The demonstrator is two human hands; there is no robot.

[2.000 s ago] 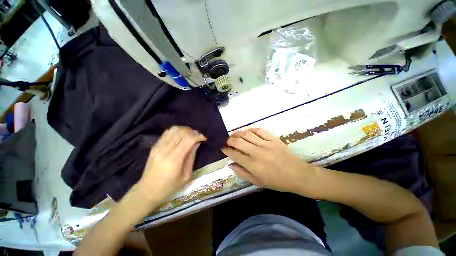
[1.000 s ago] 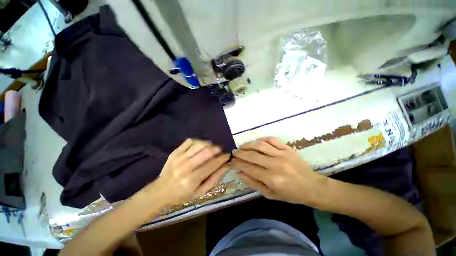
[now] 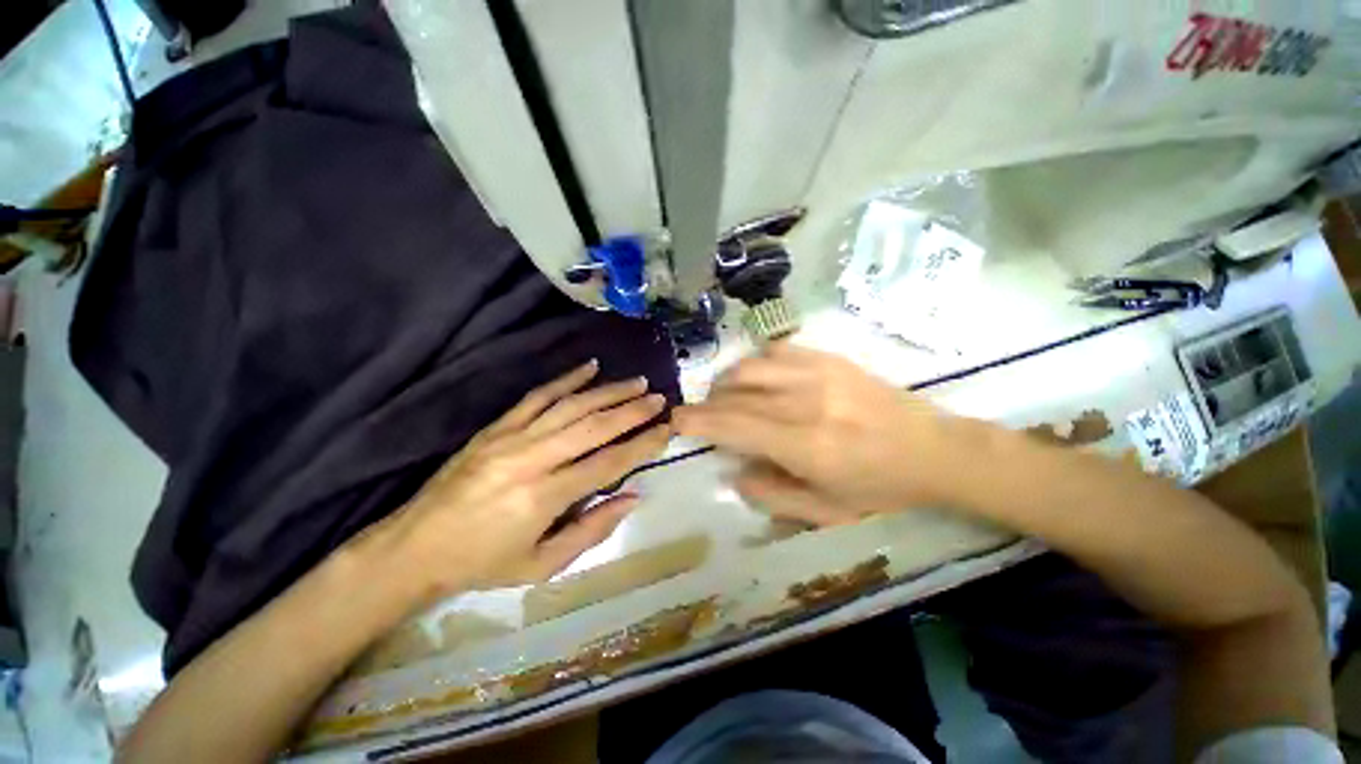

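Observation:
A dark plum-black garment [image 3: 321, 321] covers the left of the machine table, with its right edge close to the presser foot [image 3: 690, 332]. My left hand [image 3: 523, 481] lies spread on the garment with its fingertips near that edge. My right hand [image 3: 814, 433] is slightly blurred and has its fingertips at the garment's edge, just below the foot. The fingertips of both hands are close together. Whether the cloth is under the needle cannot be told.
The cream sewing machine head [image 3: 955, 90] spans the top. A clear plastic bag [image 3: 914, 281], thread snips [image 3: 1146, 293] and a recessed parts tray [image 3: 1246, 369] are at the right. Dark cloth [image 3: 1067, 657] and a cardboard box [image 3: 1269, 485] are below the table.
The garment's edge and both hands have moved up towards the presser foot. My left hand has flattened onto the cloth. The camera view has shifted, showing more of the machine head.

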